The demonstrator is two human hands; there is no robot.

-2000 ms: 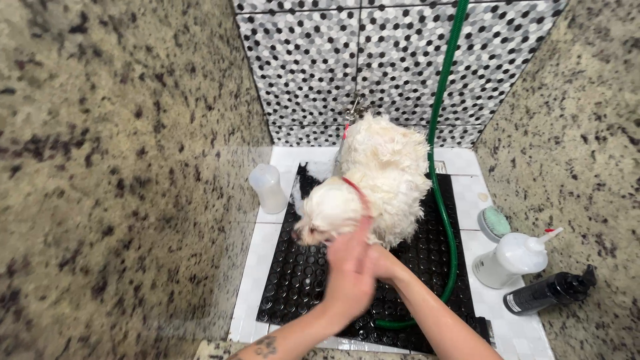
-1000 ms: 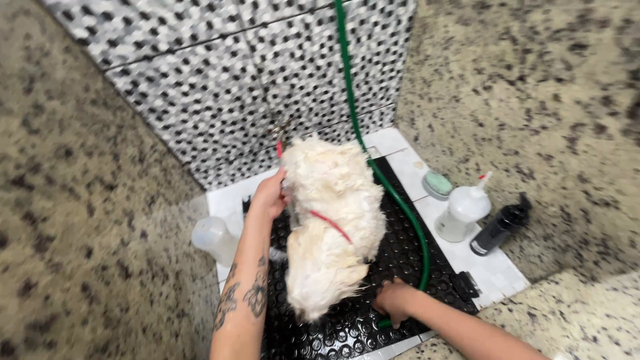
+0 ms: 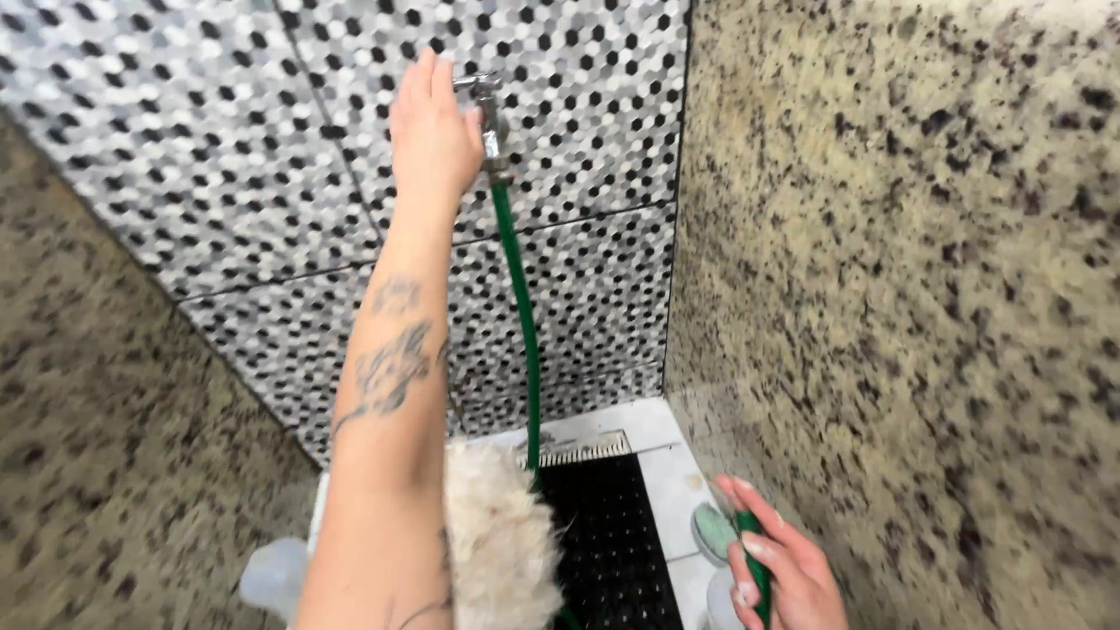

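Observation:
My left hand (image 3: 435, 127) is raised to the wall, at the handle of a metal tap (image 3: 490, 127); its fingers are partly apart, and whether they grip the handle I cannot tell. A green hose (image 3: 528, 332) hangs from the tap and runs down behind a wet, white-furred dog (image 3: 500, 538), whose body is partly hidden by my left forearm. At the lower right, my right hand (image 3: 783, 560) holds a section of green hose (image 3: 752, 547) between thumb and fingers. No water shows at the hose.
The dog is on a black rubber mat (image 3: 608, 534) over white tiles (image 3: 661, 429), near a drain grate (image 3: 586, 449). A green oval brush or soap (image 3: 713, 529) lies beside my right hand. A translucent bottle (image 3: 276, 573) stands left. Speckled stone walls (image 3: 901, 262) flank both sides.
My left hand has gone from the dog's side up to the tap. My right hand, low by the mat a second ago, is now raised with the hose in it. The view has tilted up.

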